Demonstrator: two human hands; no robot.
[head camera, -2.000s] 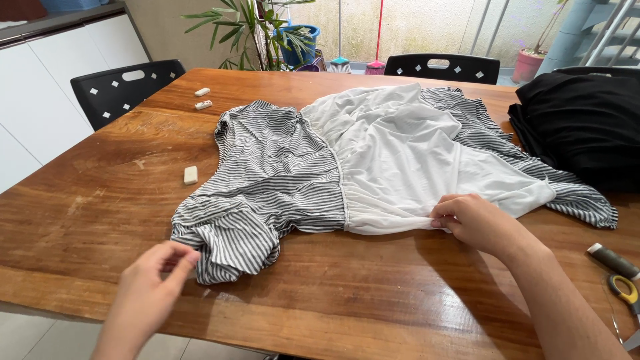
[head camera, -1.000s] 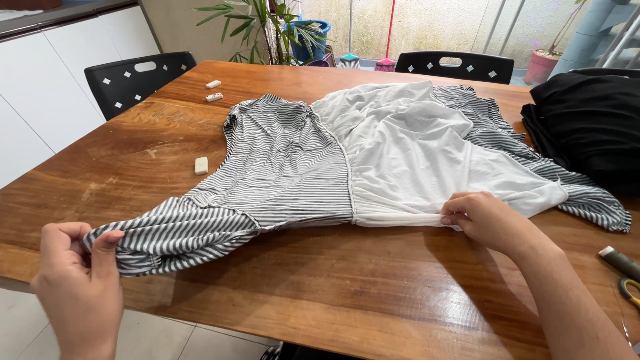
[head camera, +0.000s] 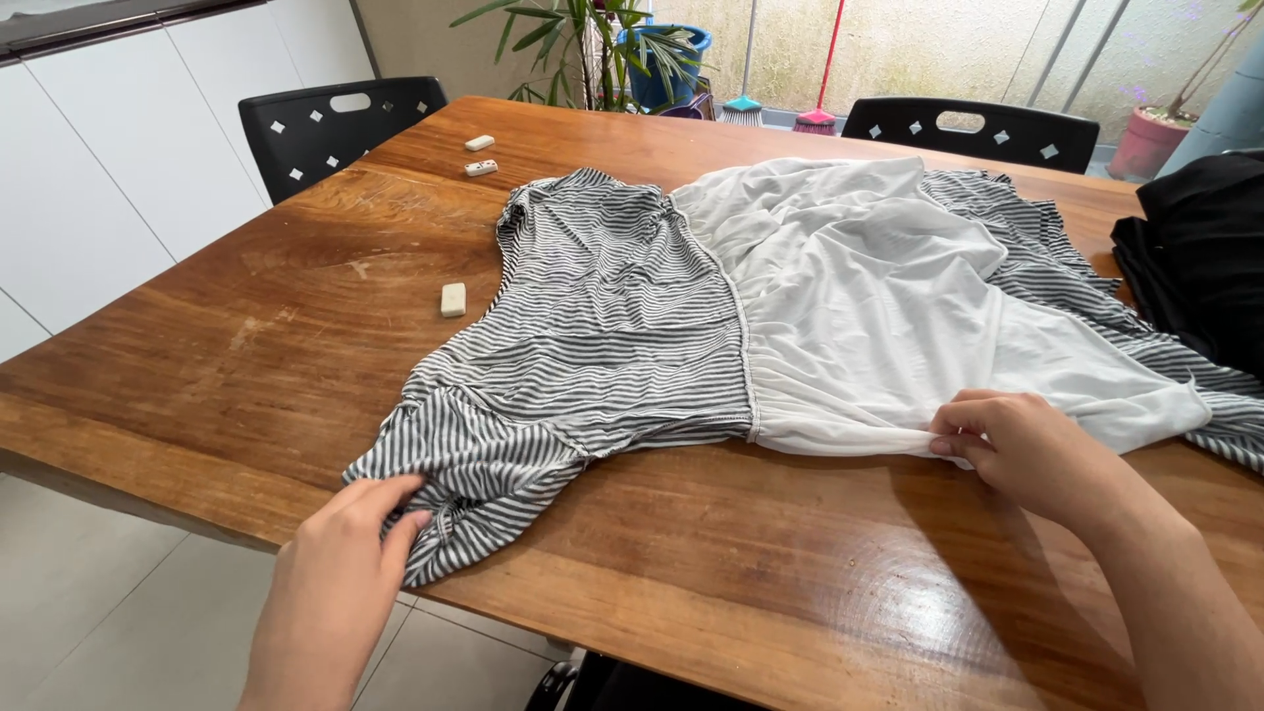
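A striped garment (head camera: 612, 326), inside out with a gathered white lining (head camera: 869, 316), lies spread across the wooden table (head camera: 247, 346). My left hand (head camera: 346, 573) is at the end of its striped sleeve (head camera: 484, 474), near the table's front edge, with thumb and fingers around the bunched cloth. The lining's near edge is pinched between the thumb and fingers of my right hand (head camera: 1017, 444). Beyond the lining, more striped fabric (head camera: 1037, 237) extends toward the right side.
Three small off-white blocks, one of them nearest (head camera: 453, 299), lie left of the garment. Black cloth (head camera: 1205, 257) is heaped at the right. Black chairs (head camera: 341, 128) stand at the far side. A potted plant (head camera: 583, 49) and brooms (head camera: 816, 120) are behind the table.
My left hand has moved right and inward from where it held the sleeve stretched out; the sleeve is now shorter and bunched. My right hand keeps its pinch on the lining.
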